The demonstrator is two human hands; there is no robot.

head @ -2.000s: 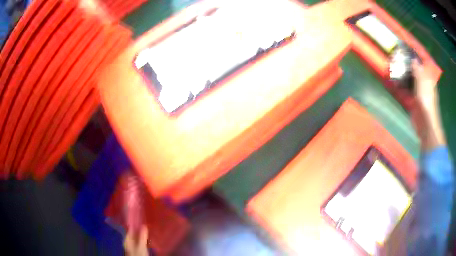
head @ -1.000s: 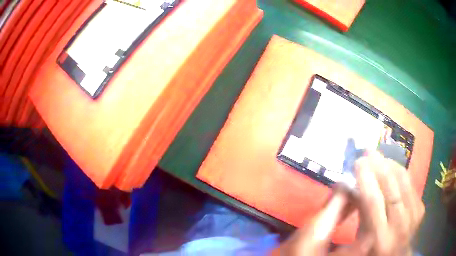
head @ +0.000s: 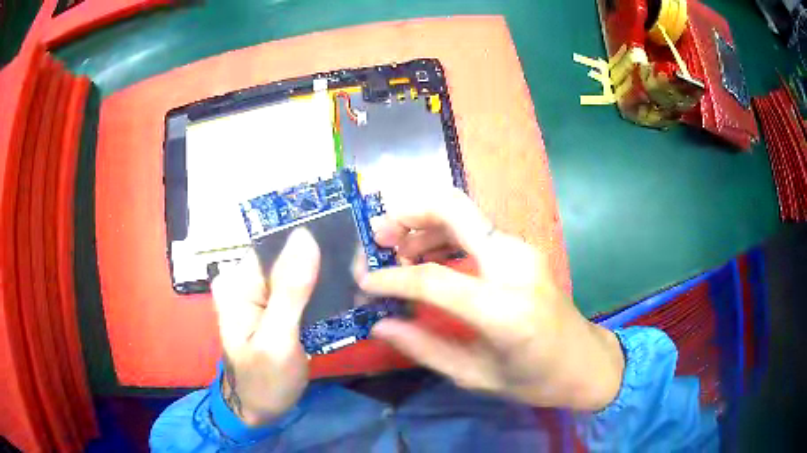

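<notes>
A blue mainboard point(head: 332, 265) with a large grey-black shield plate is held tilted over the lower part of the opened tablet. My left hand point(head: 265, 327) grips its left side, thumb on the plate. My right hand point(head: 495, 305) is at its right edge with fingers bent and slightly blurred; whether they grip the board is hard to tell. The tablet display assembly point(head: 257, 146) lies open back up on an orange-red foam pad point(head: 504, 106). Its battery is pale, and a bare grey bay with thin red and black wires shows on its right.
A red tape dispenser point(head: 655, 62) with yellow strips hanging off it stands at the upper right, beside red bags point(head: 726, 75). Stacked foam pads point(head: 35, 257) stand at the left. More red sheets point(head: 783, 150) lie at the far right. A blue-rimmed bin point(head: 708, 310) is lower right.
The view has swung to centre the tablet. The mainboard now shows in my hands above it, with both hands apart at its two sides. The dispenser has come into view.
</notes>
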